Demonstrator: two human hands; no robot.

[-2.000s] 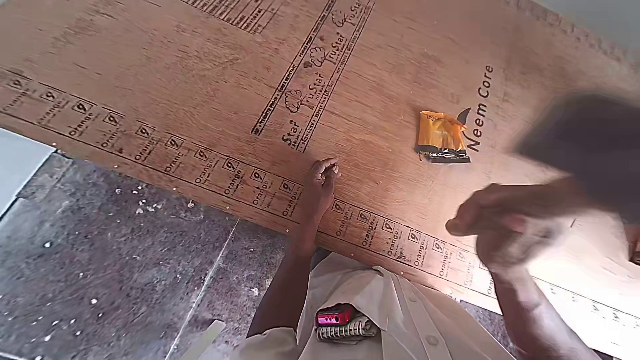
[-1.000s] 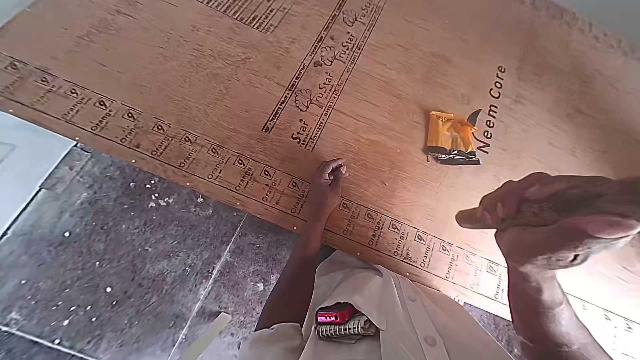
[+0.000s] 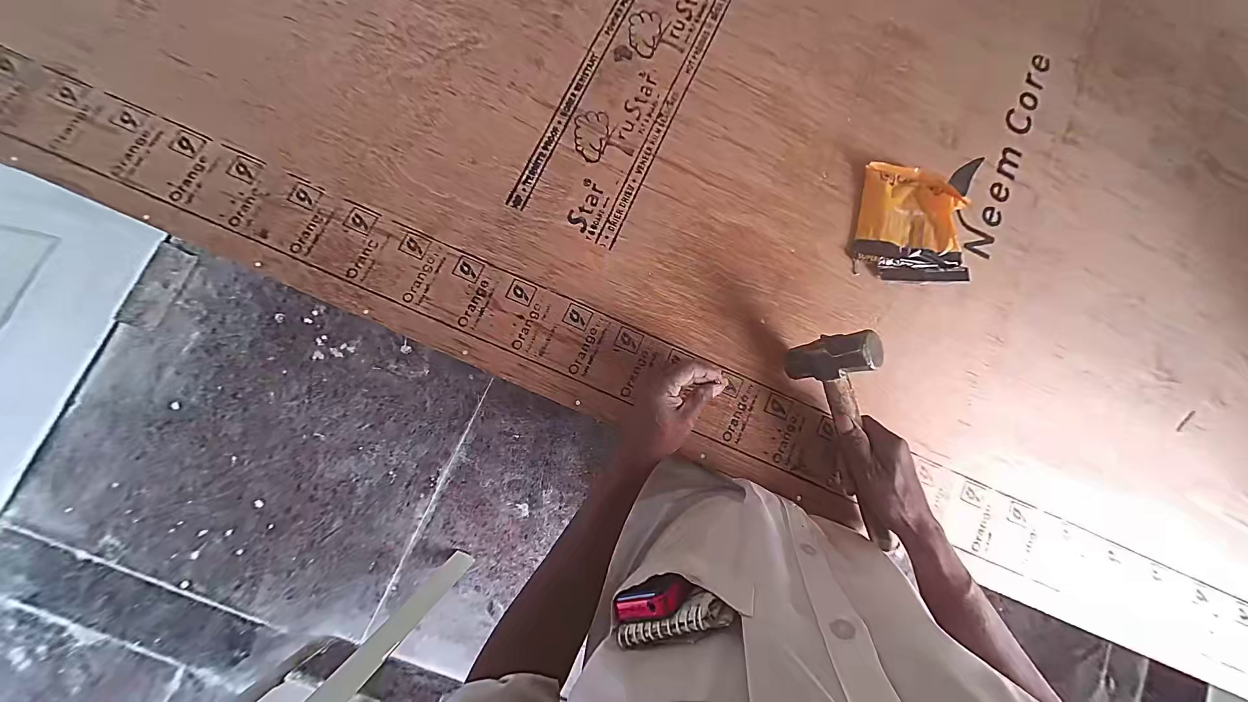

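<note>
A large printed plywood sheet (image 3: 419, 127) spreads across the view. My left hand (image 3: 678, 400) rests on it near the front edge, fingertips pinched together; whether something small sits between them cannot be told. My right hand (image 3: 882, 468) grips the wooden handle of a hammer (image 3: 834, 356), whose metal head is just above the sheet, to the right of my left hand. An orange and black plastic packet (image 3: 909, 224) lies on the sheet beyond the hammer.
Small nail heads or dots run along the sheet's front edge. Below is a stained tiled floor (image 3: 292, 419), with a pale strip (image 3: 400, 624) at the bottom and a white panel (image 3: 68, 263) at far left. A red device and a spiral notebook (image 3: 673, 629) stick out of the shirt pocket.
My right hand has come down and left from the raised position at the right, and the hammer now shows clearly near my left hand. My left hand stays by the sheet's edge, fingers together.
</note>
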